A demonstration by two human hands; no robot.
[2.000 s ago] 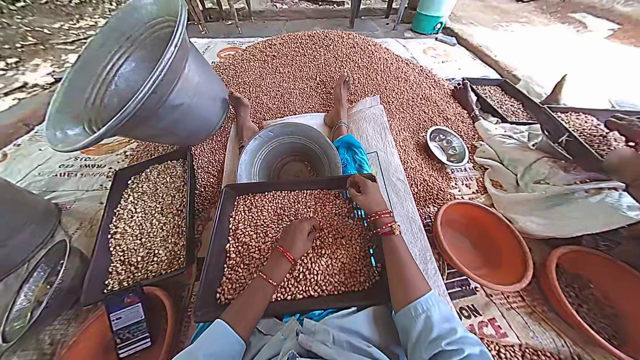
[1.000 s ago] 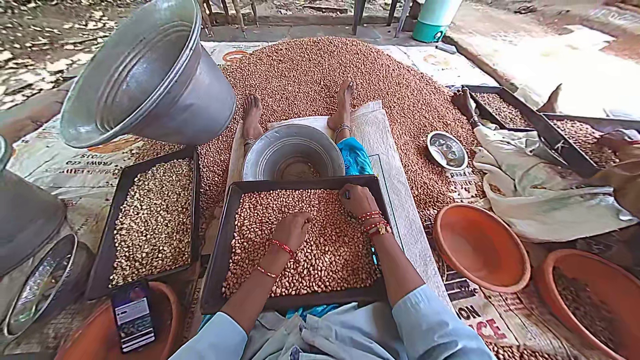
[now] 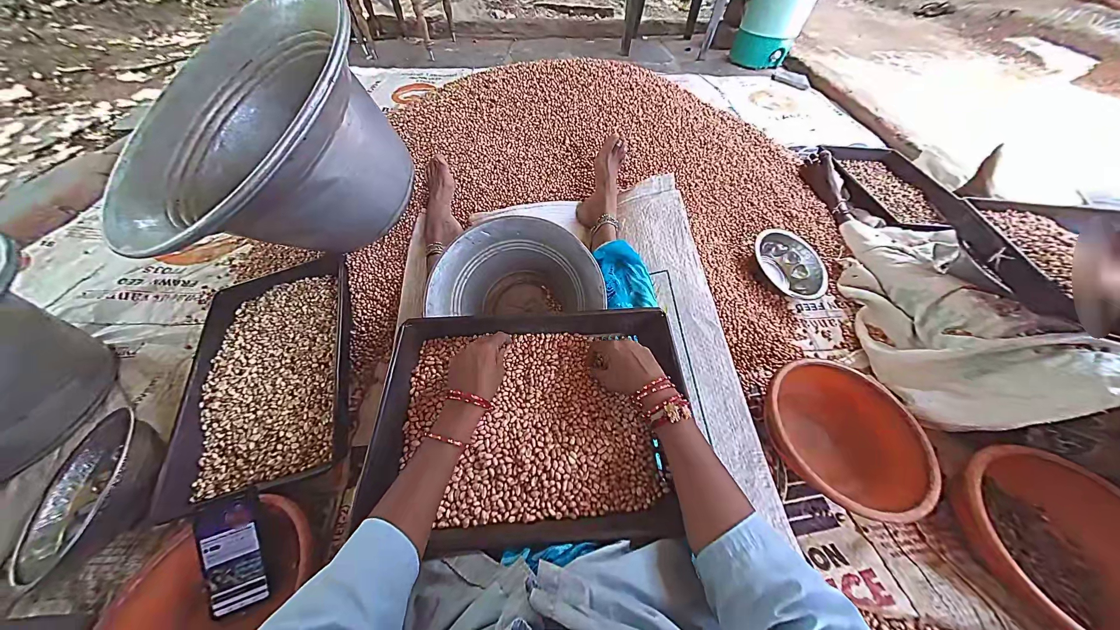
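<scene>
A dark rectangular tray point(image 3: 534, 535) lies across my lap with a layer of reddish-brown nuts or seeds point(image 3: 542, 437), which look like peanuts. My left hand point(image 3: 478, 366) rests on them near the tray's far left part, its fingers curled down. Over the far right part is my right hand point(image 3: 623, 364), with curled fingers beside a bare patch of tray. Whether either hand holds anything cannot be seen. Just beyond the tray's far rim stands a round metal basin point(image 3: 516, 254), between my lower legs, with a little material at its bottom.
A large heap of the same nuts point(image 3: 577, 114) spreads ahead. Left are a tray of paler nuts point(image 3: 271, 376), a tilted metal tub point(image 3: 350, 166) and a phone point(image 3: 231, 560). Right are a small metal bowl point(image 3: 791, 264), an orange basin point(image 3: 853, 437), and another person's foot point(image 3: 824, 182).
My left hand has moved forward to the tray's far left part. My right hand has shifted slightly from the far right corner onto the nuts.
</scene>
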